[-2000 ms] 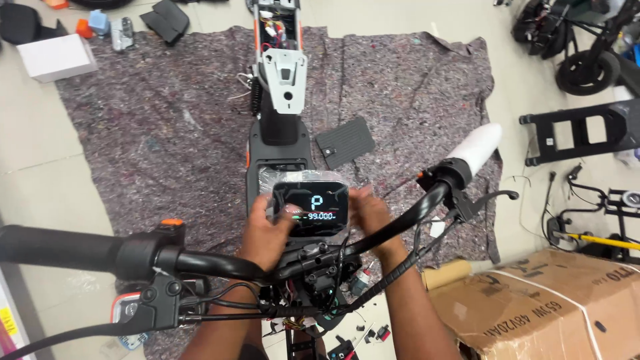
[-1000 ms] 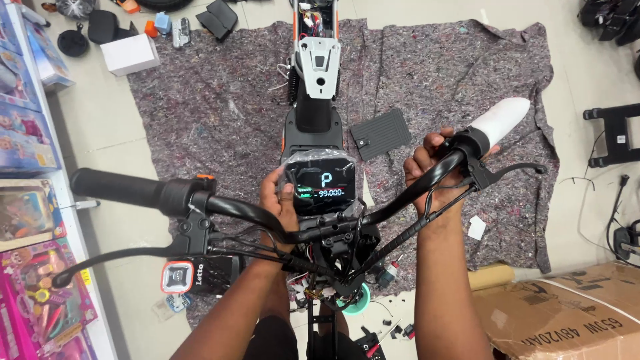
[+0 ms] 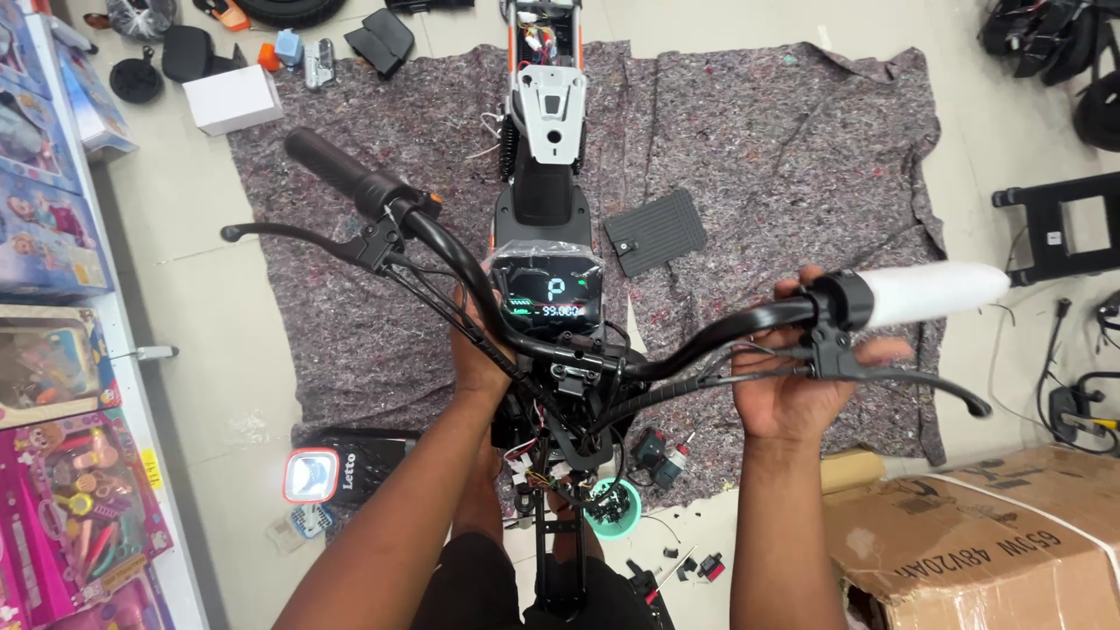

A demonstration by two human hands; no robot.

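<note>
The black handlebar [image 3: 752, 324] of a partly assembled electric scooter crosses the view, tilted. At the left edge of the lit display [image 3: 549, 287], my left hand [image 3: 479, 350] rests behind the bar and cables, its fingers partly hidden. My right hand [image 3: 792, 376] is palm up beneath the right end of the bar, fingers behind it and thumb apart, by the brake lever [image 3: 910, 378]. White wrap covers the right grip [image 3: 932, 293]. The left grip [image 3: 337, 166] is black, with another brake lever [image 3: 289, 230] beside it. Loose wires [image 3: 542, 472] hang below the stem.
A grey felt blanket [image 3: 787, 175] lies under the scooter, with a ribbed black plate [image 3: 656, 232] on it. A cardboard box [image 3: 980, 534] stands lower right, shelves of boxed toys [image 3: 79, 490] at left. A teal bowl of screws [image 3: 615, 512] and a cordless drill [image 3: 661, 459] lie near my legs.
The handlebar has turned, its left end swinging forward and its right end back. My right hand, first near the display, went to the right end of the bar; its fingers have since loosened there.
</note>
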